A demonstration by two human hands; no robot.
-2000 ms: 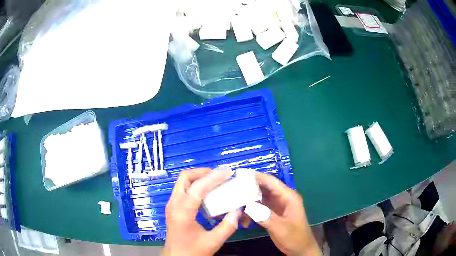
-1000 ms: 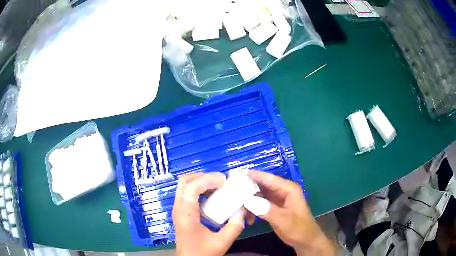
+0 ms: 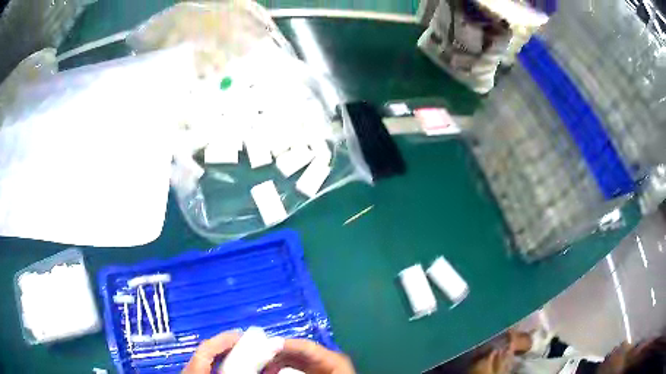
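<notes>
A white housing (image 3: 247,352) is held between my two hands at the bottom edge of the picture, over the front of the blue plastic tray (image 3: 226,281). My left hand (image 3: 210,353) grips its left side and my right hand (image 3: 312,356) its right side. Both hands are cut off by the edge, and the housing's lower part is hidden. White rod parts (image 3: 150,310) lie grouped at the tray's left end. Two wrapped units (image 3: 418,291) lie side by side on the table to the right.
A clear tub (image 3: 58,301) heaped with white parts stands left. Behind lie a white sheet (image 3: 87,153), a large clear bag (image 3: 212,232) of white blocks and a dark phone (image 3: 374,142). A thin stick (image 3: 358,214) lies mid-table. Blister trays (image 3: 511,168) are stacked right. People's clothing shows back and lower right.
The view has tilted up and turned right, so the table's things sit lower and further left. My hands still hold the housing and now appear at the bottom edge.
</notes>
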